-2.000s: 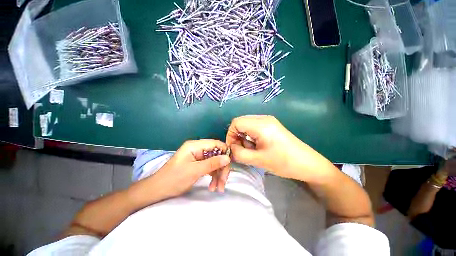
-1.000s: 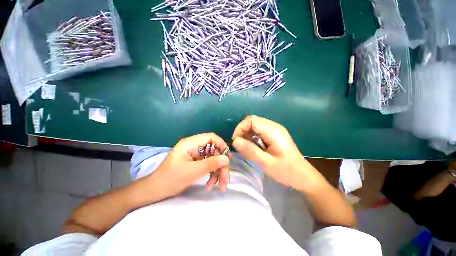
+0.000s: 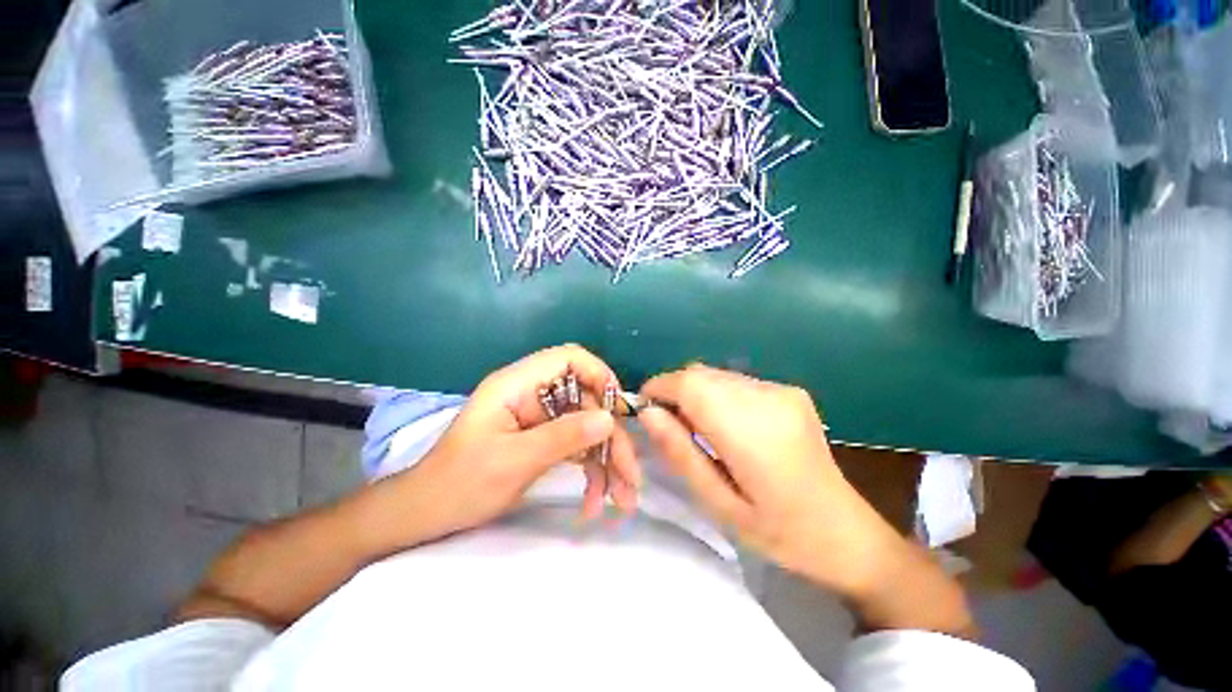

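My left hand (image 3: 534, 426) is bare and holds several small metal bits (image 3: 559, 395) between its curled fingers and thumb, above my lap at the bench edge. One bit stands apart near the fingertips. My right hand (image 3: 736, 453) is bare and pinches a thin, dark, slim tool (image 3: 662, 406), whose pale tip meets the bit at my left fingertips. The rest of the tool is mostly hidden by my fingers. A large heap of metal bits (image 3: 628, 135) lies on the green bench in front.
A clear parts box (image 3: 372, 142) with bits is at left, a smaller clear box (image 3: 993, 270) with bits at right. A smartphone (image 3: 907, 65), a pen (image 3: 963, 216) and stacked clear boxes (image 3: 1169, 311) lie at right. A person's arm (image 3: 1169, 521) shows at lower right.
My right hand has turned and closed in on my left fingertips, and the thin tool now shows between them. The bench view has shifted slightly to the right.
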